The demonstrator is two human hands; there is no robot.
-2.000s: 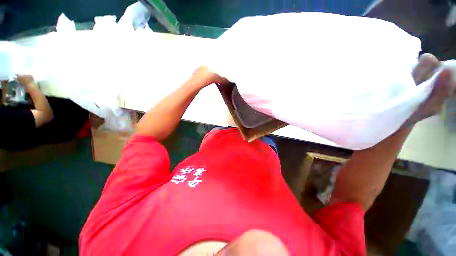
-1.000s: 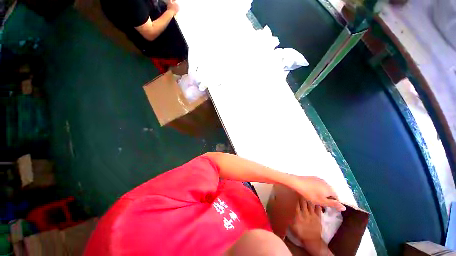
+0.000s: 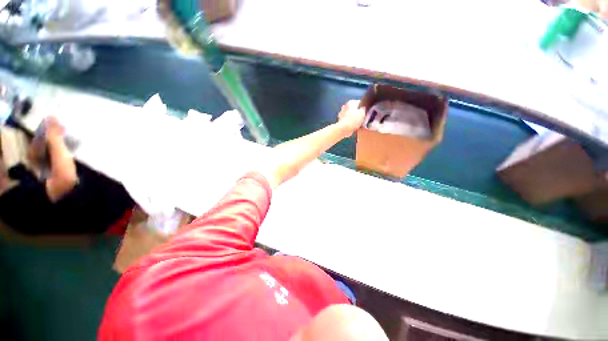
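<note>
An individual carton stands open at the top on the dark green conveyor belt, near its front edge. A bagged product in whitish film fills its inside, with small dark marks on it. My left hand is on the carton's left wall near the top edge, fingers closed on it. My right hand is not in view.
The cream-white bench runs along in front of me. A green metal post rises left of the carton. More cartons sit on the belt at right. A person in black works at far left, by a floor carton.
The carton has gone from the bench to the conveyor belt, with my left hand on it. My right hand, inside the carton before, has left the picture. The view has turned.
</note>
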